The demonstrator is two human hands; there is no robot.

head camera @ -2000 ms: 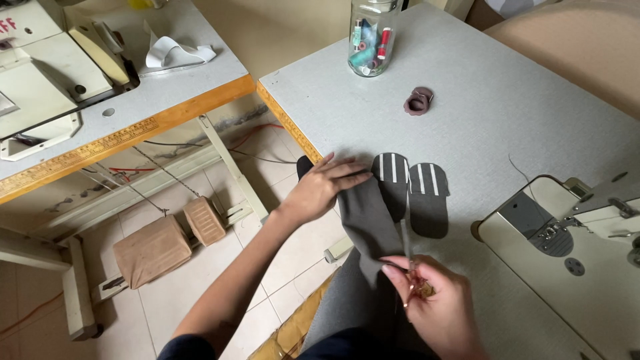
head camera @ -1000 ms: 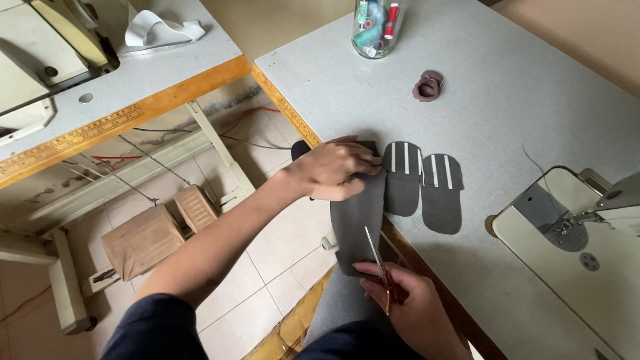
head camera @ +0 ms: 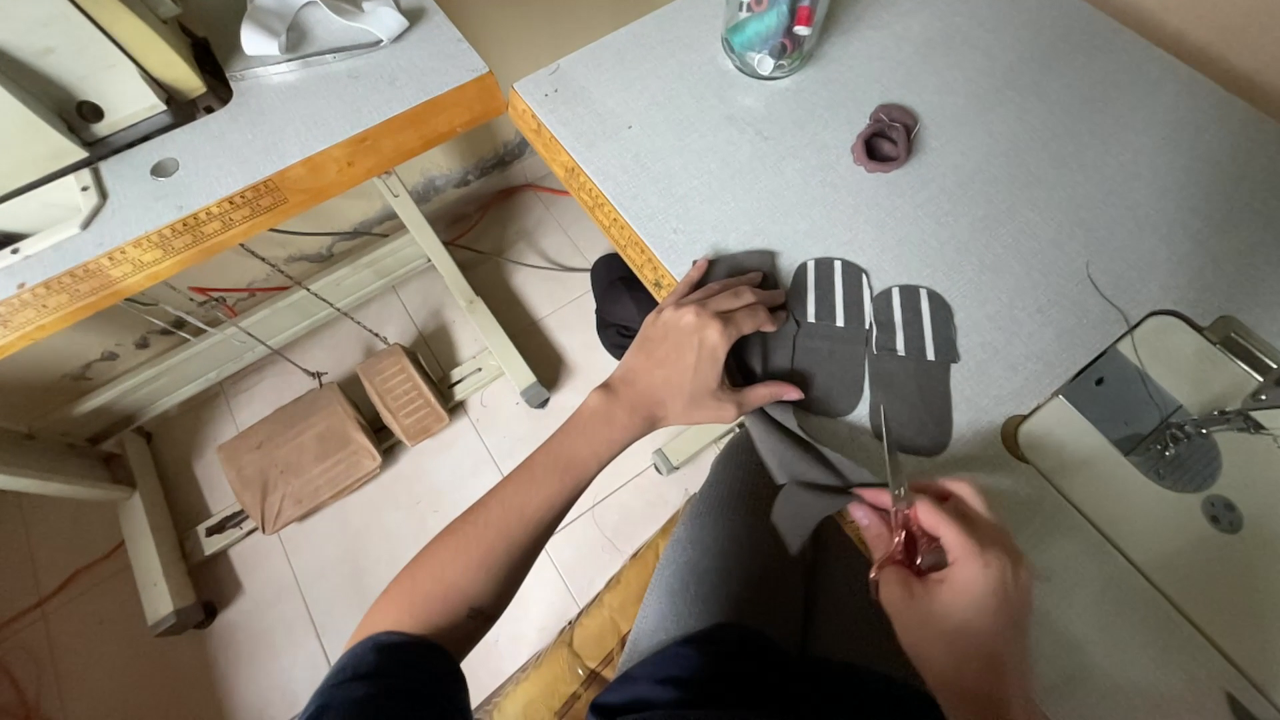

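My left hand (head camera: 700,355) rests on a dark grey fabric piece (head camera: 800,455) at the table's edge, fingers bent over its upper part and thumb extended to the right. My right hand (head camera: 950,570) holds small scissors (head camera: 897,500) with reddish handles, blades pointing up and away from me. The fabric's folded lower end hangs near the right thumb and fingers; whether they pinch it is not certain. Just right of my left hand lie a rounded grey fabric piece with white stripes (head camera: 830,340) and a second striped piece (head camera: 912,370), side by side.
A glass jar of thread spools (head camera: 775,40) and a mauve ring-shaped item (head camera: 885,140) stand on the table (head camera: 1000,230). A sewing machine bed (head camera: 1150,480) is at right. Another machine table (head camera: 330,150) is at left, with wrapped pedals (head camera: 300,455) below. A black item (head camera: 620,300) is beside the table corner.
The grey fabric lay fairly flat one second ago; its lower end is now folded and drawn to the right. My right hand with the scissors has moved right, closer to the striped pieces.
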